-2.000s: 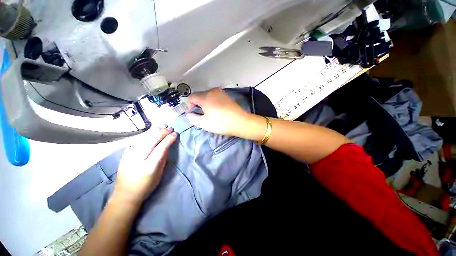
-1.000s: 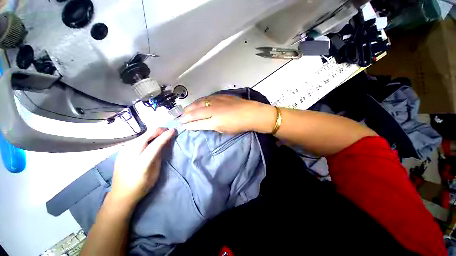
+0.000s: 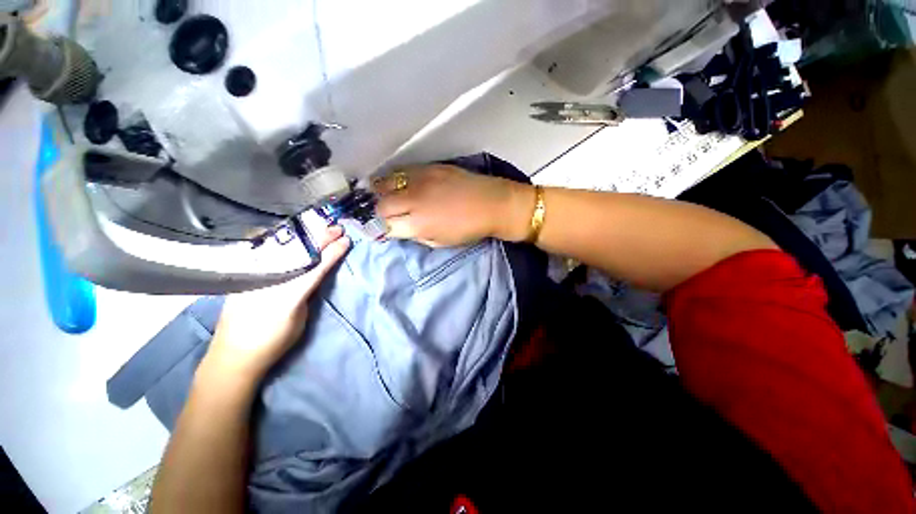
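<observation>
Grey trousers (image 3: 402, 321) lie on the table edge and my lap, with a welt pocket slit and a seam showing. The waistband (image 3: 166, 351) sticks out to the left past my left wrist. My left hand (image 3: 266, 316) lies on the cloth, fingertips just left of the presser foot (image 3: 357, 209). My right hand (image 3: 447, 206), with a ring and bracelet, is at the right of the presser foot, fingers bent on the cloth. The cloth under the foot and whether the right fingers pinch it are hidden.
The off-white sewing machine head (image 3: 422, 60) spans the top. Thread snips (image 3: 573, 112) lie on its bed beside a heap of black strips (image 3: 748, 85). A bright-blue object (image 3: 65, 261) is at the left. Grey and black garments (image 3: 844, 241) hang at the right.
Both hands have moved slightly up towards the presser foot. The waistband beside my left wrist is more covered. The whole view has shifted a little.
</observation>
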